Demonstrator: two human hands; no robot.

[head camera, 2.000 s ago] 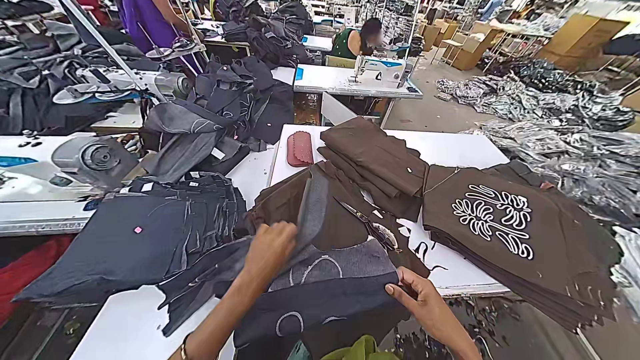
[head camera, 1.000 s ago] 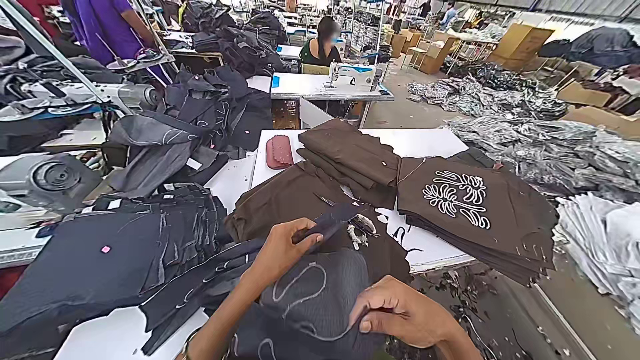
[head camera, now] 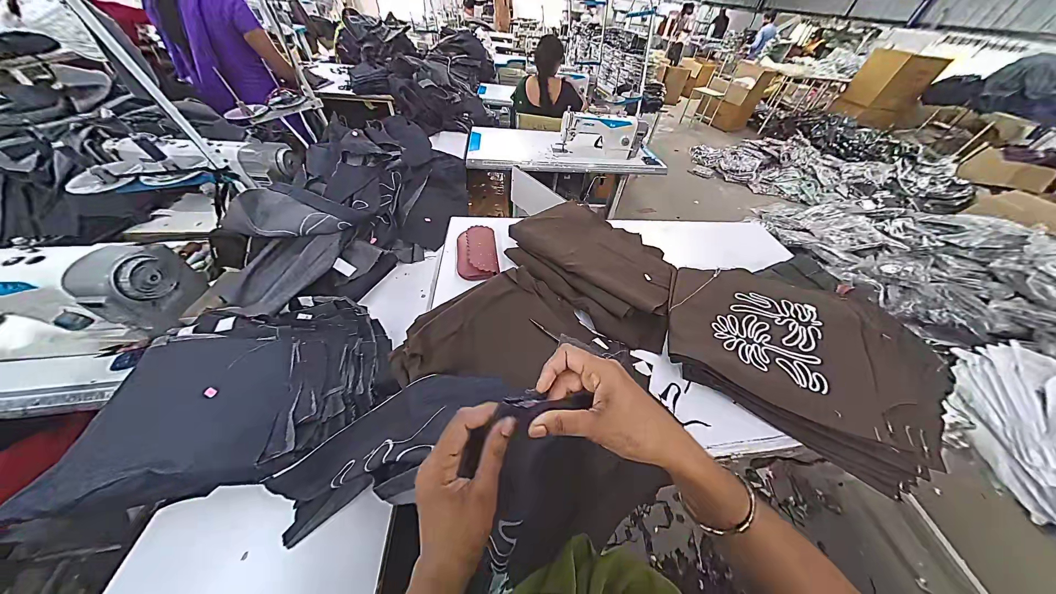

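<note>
A dark navy fabric piece with pale looping stitching (head camera: 396, 429) is held up in front of me. My left hand (head camera: 462, 478) pinches its upper edge between thumb and fingers. Close beside it, my right hand (head camera: 606, 404) grips the same edge. Just beyond my hands lies brown folded fabric (head camera: 487, 322), with scissors (head camera: 549, 330) partly hidden behind my right hand. A brown stack with white leaf-like embroidery (head camera: 767, 338) is to the right. To the left rests a stack of dark navy panels (head camera: 206, 396) with a small pink sticker.
A red case (head camera: 477, 252) sits on the white table (head camera: 726, 239). At the left is a sewing machine (head camera: 136, 285); another sewing machine (head camera: 601, 134) stands ahead, near a seated person (head camera: 547, 82). A person in purple (head camera: 210, 54) stands at the upper left. Fabric heaps (head camera: 907, 239) lie at the right.
My hands have come together at the fabric's edge; they were apart before. The dark fabric, earlier spread lower down, is now gathered between them. The scissors are more covered by my right hand.
</note>
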